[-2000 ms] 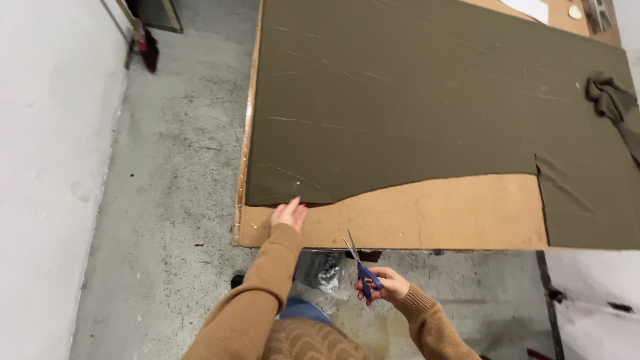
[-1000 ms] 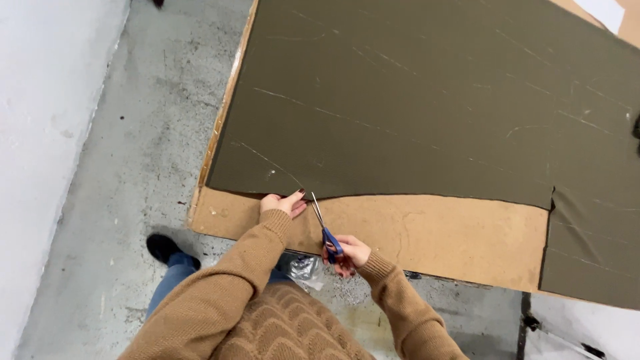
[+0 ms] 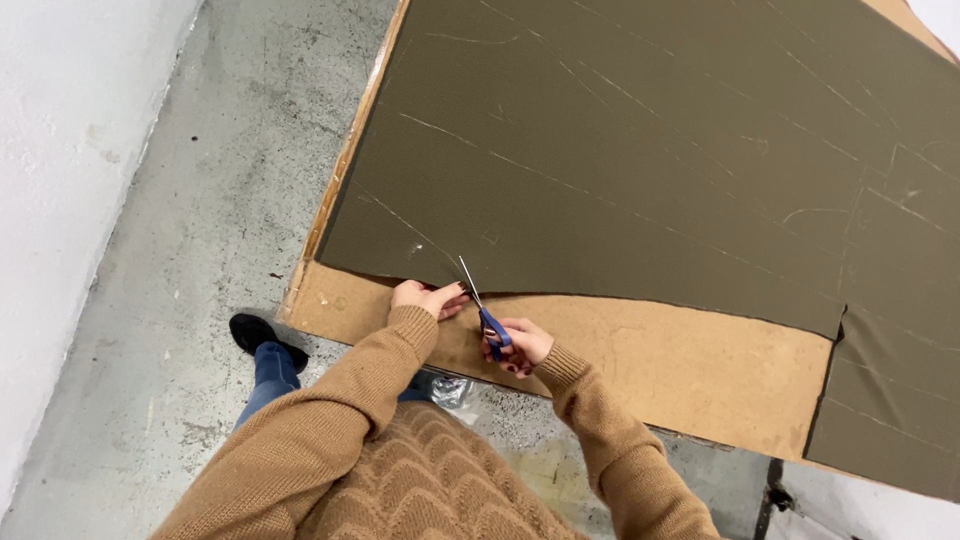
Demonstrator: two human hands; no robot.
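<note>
Dark olive fabric (image 3: 600,172) with thin chalk lines lies flat over a brown board tabletop (image 3: 675,360). My left hand (image 3: 429,298) pinches the fabric's near edge between thumb and fingers, close to the table's left corner. Just right of it, my right hand (image 3: 519,346) grips the blue handles of a pair of scissors (image 3: 480,304). The metal blades point up and to the left and reach over the fabric edge, beside my left thumb tip. Whether the lower blade is beneath the fabric cannot be told.
The table's wooden left edge (image 3: 341,165) borders a grey concrete floor (image 3: 217,172), with a white wall (image 3: 75,150) farther left. A clear plastic bag (image 3: 454,394) lies below the table's near edge. At the right, the fabric hangs nearer the front edge, with a fold in it.
Two seconds ago the scissors were off the table's near edge; my right hand has brought them up to the fabric edge beside my left hand. The view has shifted and turned.
</note>
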